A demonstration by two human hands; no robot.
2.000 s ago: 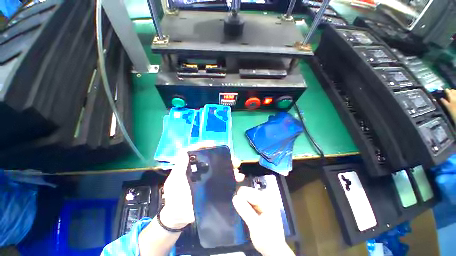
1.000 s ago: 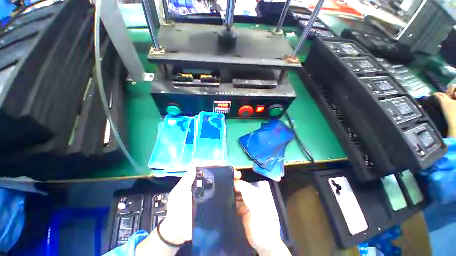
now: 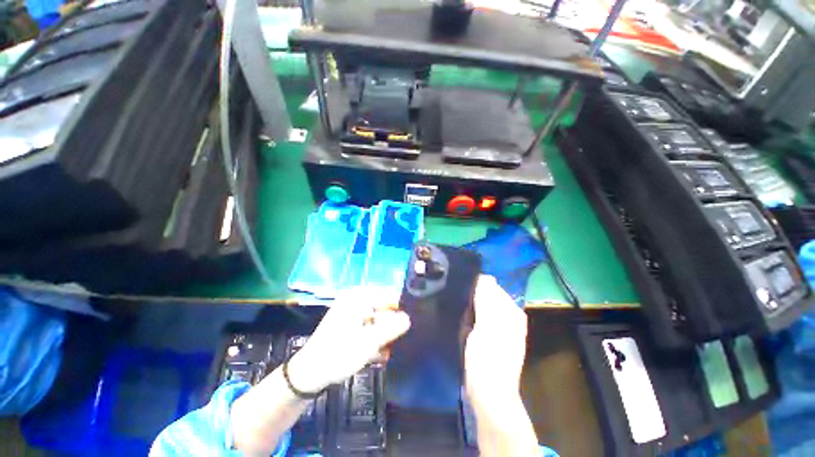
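A dark phone (image 3: pixel 435 330) with its camera area at the top is held upright between my hands, back side towards me. My left hand (image 3: pixel 353 335) grips its left edge near the camera end. My right hand (image 3: pixel 497 335) grips its right edge. The phone covers part of the dark blue film pieces (image 3: pixel 514 254). Light-blue film sheets (image 3: pixel 344 250) lie just left of the phone on the green mat. Below, open phone bodies (image 3: pixel 362 402) sit in the black foam tray, partly hidden by my left arm and the phone.
The press (image 3: pixel 429 183) stands ahead, its upper plate (image 3: pixel 518 45) raised above the nest (image 3: pixel 384 120). An air hose (image 3: pixel 226 116) hangs left. Foam trays are stacked left (image 3: pixel 116 170) and lined right (image 3: pixel 617 205). A lower right tray holds a white cover (image 3: pixel 634 388) and green covers (image 3: pixel 718 373).
The press's upper plate has risen, exposing the nest and pad. The phone has moved up and right, and my left hand's fingers now lie near its upper left edge.
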